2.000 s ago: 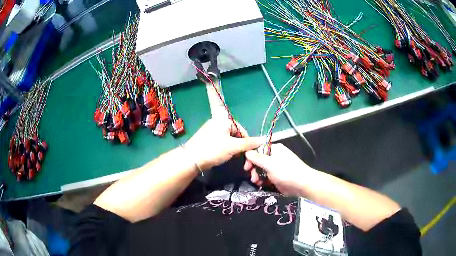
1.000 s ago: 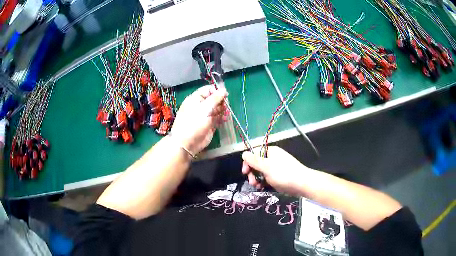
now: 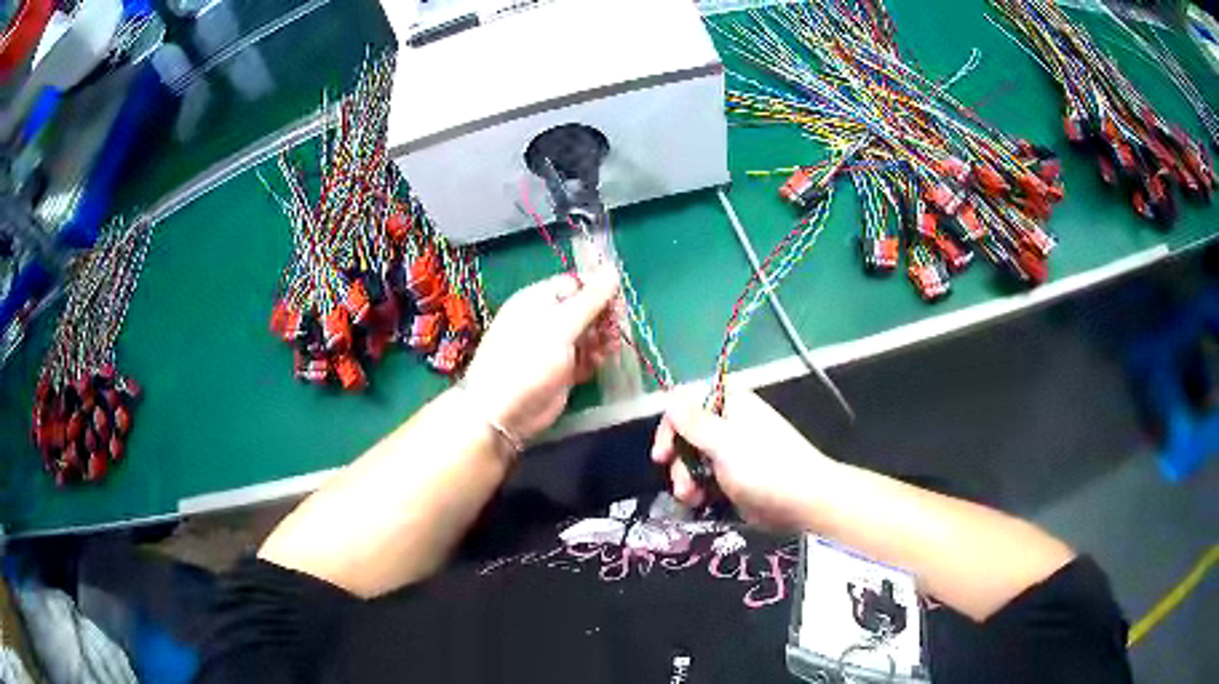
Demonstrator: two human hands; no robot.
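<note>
My right hand (image 3: 729, 448) is closed around the connector end of a harness at the bench's front edge; the housing is mostly hidden in the fist. Twisted wires (image 3: 749, 297) loop up and right out of this fist. My left hand (image 3: 542, 345) pinches wires of the same harness below the black twisting head (image 3: 568, 158). A loose red wire end (image 3: 537, 221) sticks up left of the head. Other wires (image 3: 642, 318) run from near the head down to my right fist. Whether any wire sits in the jaws is blurred.
The white machine (image 3: 562, 100) stands ahead on the green bench (image 3: 241, 388). Harness piles lie left (image 3: 381, 301), far left (image 3: 87, 414), right (image 3: 936, 214) and far right (image 3: 1136, 147). A grey cable (image 3: 782, 307) crosses the bench edge (image 3: 936, 314). An ID badge (image 3: 862, 608) hangs on my chest.
My left hand has moved from beside my right hand up toward the twisting head, then slightly down. A red wire end now stands apart left of the head. My right hand stays nearly still.
</note>
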